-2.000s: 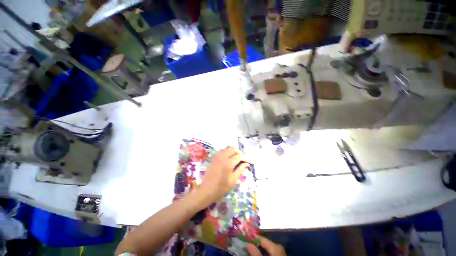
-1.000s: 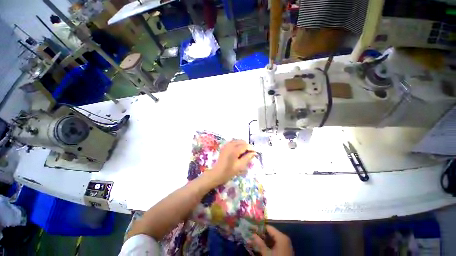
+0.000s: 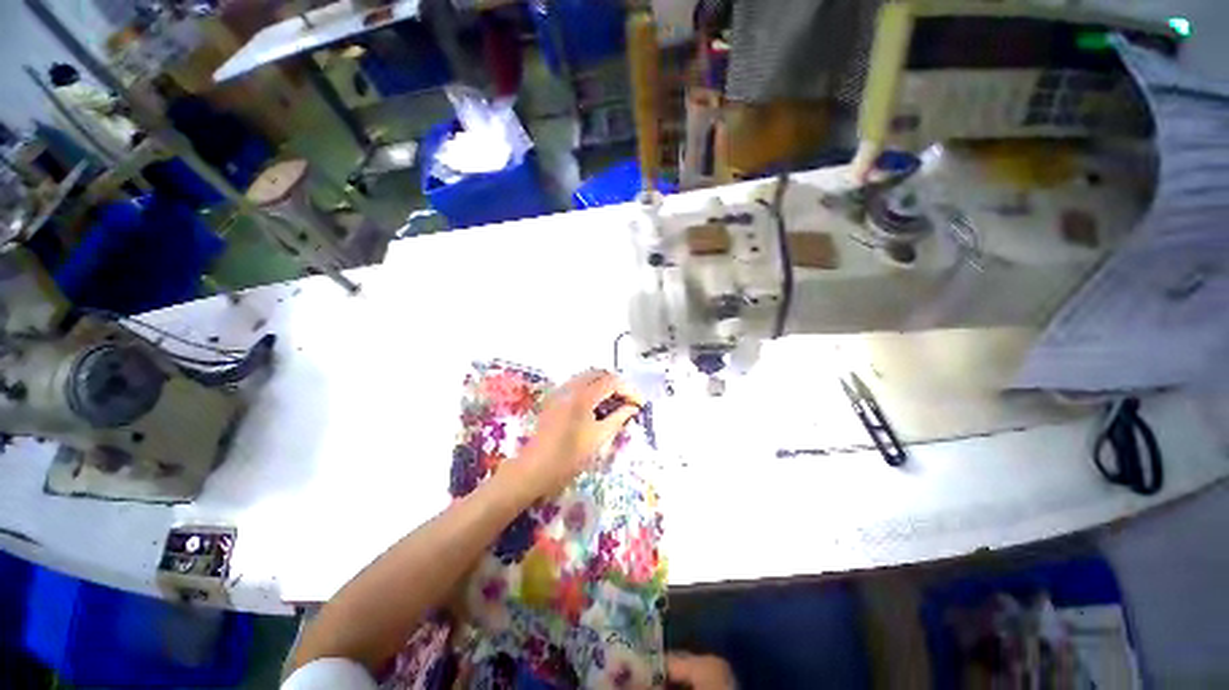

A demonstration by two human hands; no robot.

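A floral garment piece (image 3: 559, 539) lies on the white table left of the needle area and hangs over the front edge toward my lap. My left hand (image 3: 582, 429) rests on its upper right part, fingers bent, with a small dark bit of cloth showing at the fingertips. My right hand (image 3: 698, 671) is low at the bottom edge of the picture, mostly cut off, beside the lower right edge of the cloth; its fingers are hidden. The sewing machine head (image 3: 714, 290) stands just beyond and right of my left hand.
Thread snips (image 3: 873, 421) lie right of the needle. Black-handled scissors (image 3: 1127, 446) lie farther right, below a hanging printed sheet (image 3: 1146, 270). A second machine head (image 3: 128, 404) and a switch box (image 3: 197, 559) are at left. A blue bin (image 3: 1031, 627) with floral pieces is at lower right.
The view has shifted right, bringing the scissors and sheet further in. My left hand stays on the cloth. My right hand has moved lower, mostly out of the picture, and the cloth's lower part looks straighter.
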